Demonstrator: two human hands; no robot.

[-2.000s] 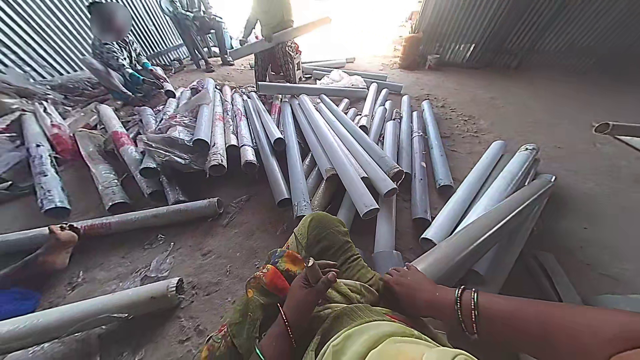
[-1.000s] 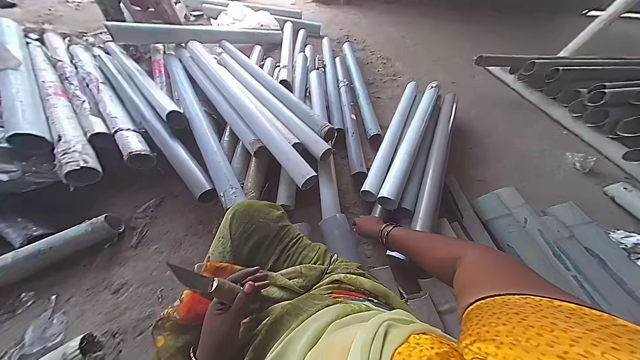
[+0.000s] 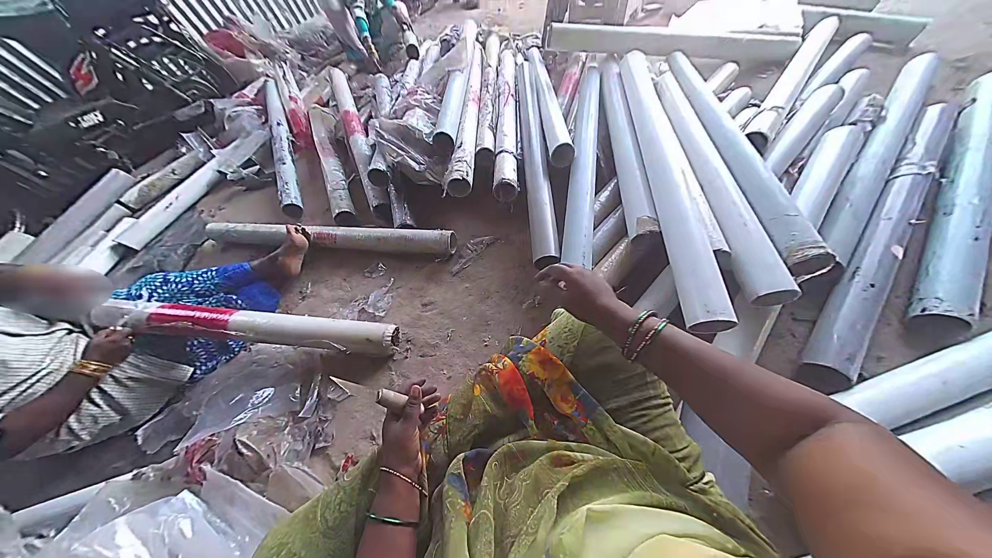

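My left hand [image 3: 407,418] is closed around the handle of a knife [image 3: 393,400]; its pointed blade shows at the left, over the plastic scraps. My right hand [image 3: 581,293] reaches forward beyond my knee, at the near end of a grey pipe [image 3: 540,178]; whether the fingers touch the pipe cannot be told. Beside it lies another grey pipe [image 3: 581,170], and a pile of light grey pipes [image 3: 682,209] spreads to the right, several of them crossing one another.
A person [image 3: 93,349] sits at the left with a red-marked pipe [image 3: 256,327] across the lap. A further pipe [image 3: 372,239] lies on the dirt floor near that person's foot. Torn plastic film [image 3: 232,403] covers the ground at lower left. Film-wrapped pipes [image 3: 469,116] lie ahead.
The view has swung left. My right hand has left the pipes at my right side and is now out in front of my knee. The knife stays in my left hand.
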